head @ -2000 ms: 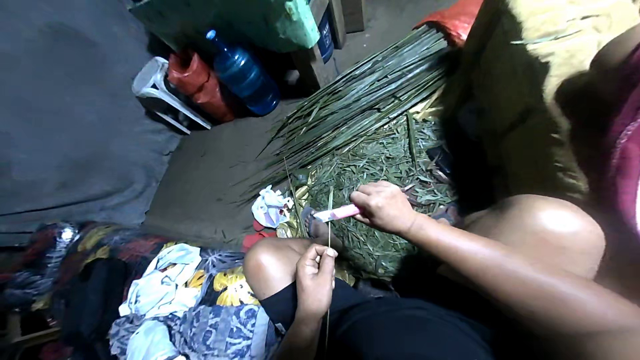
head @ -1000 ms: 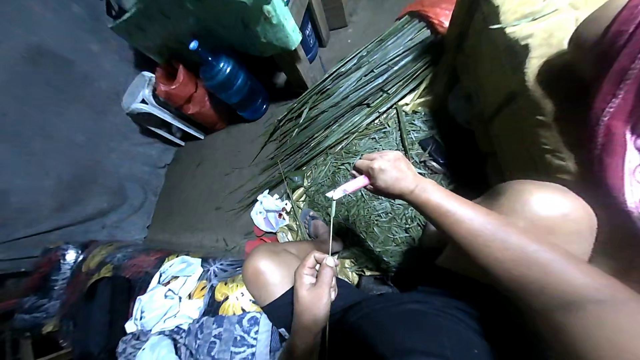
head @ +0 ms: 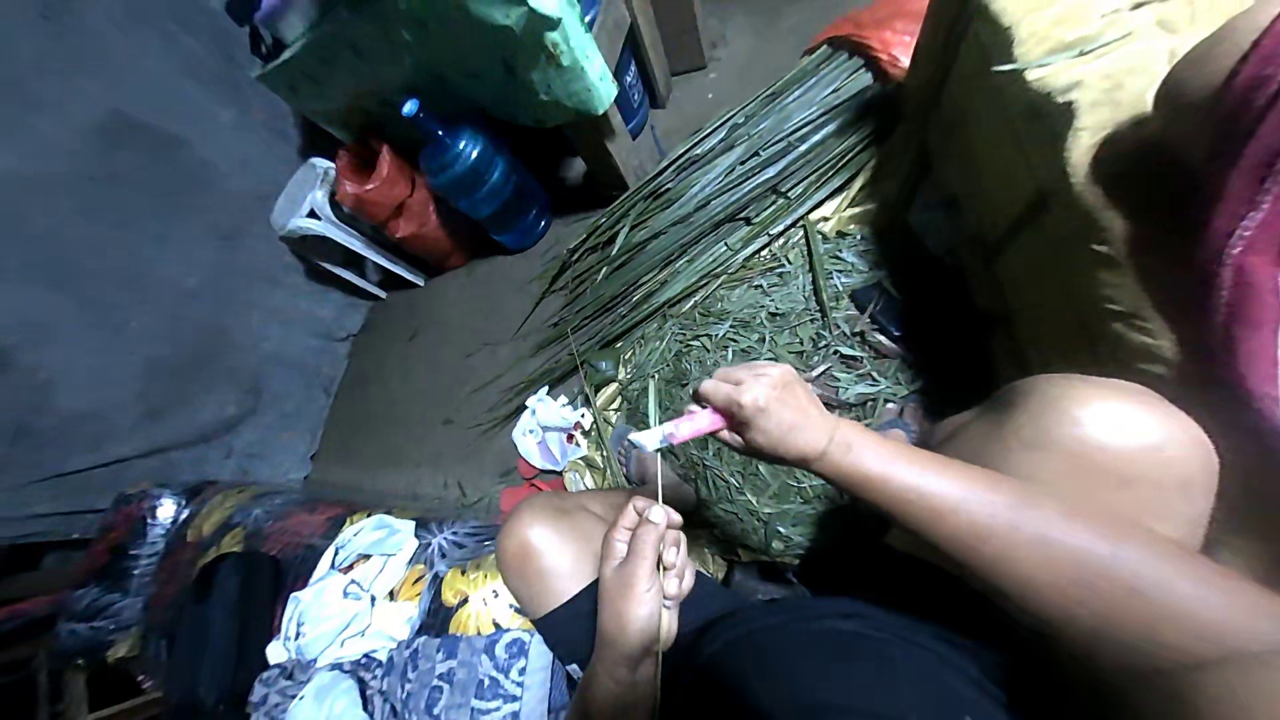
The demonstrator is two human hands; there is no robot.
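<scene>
My left hand [head: 645,575] grips a thin palm-leaf midrib [head: 659,480] that stands roughly upright in the view. A pink-handled utility knife [head: 690,428] is in my right hand [head: 765,410], its pale blade end against the midrib above my left fingers. A narrow green leaf strip [head: 653,400] rises just beyond the blade. Green leaf shavings [head: 760,320] lie in a heap on the floor beneath both hands. Long palm leaves [head: 700,200] form a bundle past the heap.
A blue water bottle [head: 485,185], a red bag [head: 395,205] and a white plastic stool [head: 315,215] stand at the upper left. A crumpled white plastic bag [head: 550,430] lies near my foot. Cloths [head: 350,590] are at the lower left, yellow sacking [head: 1060,200] at the right.
My left hand stays on the midrib while the knife and right hand have shifted slightly against it. Little else has plainly changed.
</scene>
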